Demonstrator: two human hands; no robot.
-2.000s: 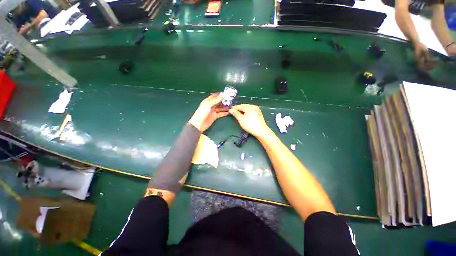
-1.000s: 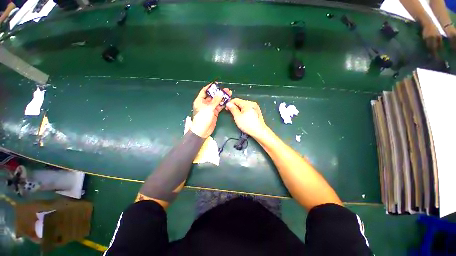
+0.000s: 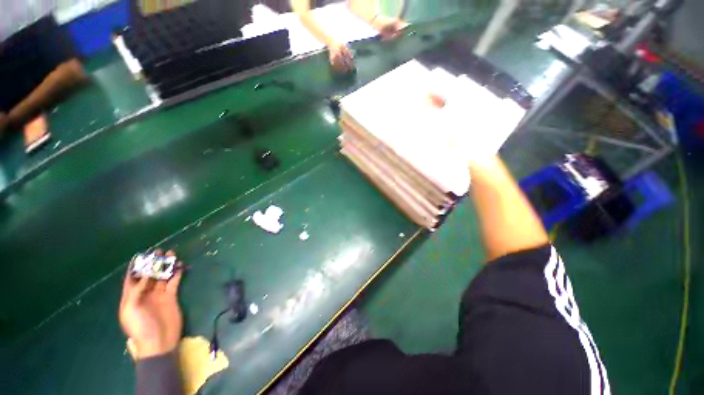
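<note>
My left hand (image 3: pixel 151 312) is at the lower left over the green belt, its fingertips holding a small electronic unit (image 3: pixel 155 265) with a white and silver face turned up. My right hand (image 3: pixel 480 154) is at the stack of sheets (image 3: pixel 401 173), over its white top; the hand is blurred and overexposed, so its fingers and anything in them cannot be made out. A black cable with a plug (image 3: pixel 235 302) lies on the belt right of my left hand. A cream-yellow torn paper (image 3: pixel 202 362) lies by my left wrist.
A crumpled white scrap (image 3: pixel 269 219) lies mid-belt. Small dark units (image 3: pixel 266 160) lie farther across. A person's hands (image 3: pixel 340 58) are beyond the stack, and another person's arm is at upper left. Black trays (image 3: pixel 208 54) stand opposite. A blue stool (image 3: pixel 557 193) is at right.
The view has swung right. My right hand has left the unit and reached over to the stack. My left hand still holds the unit.
</note>
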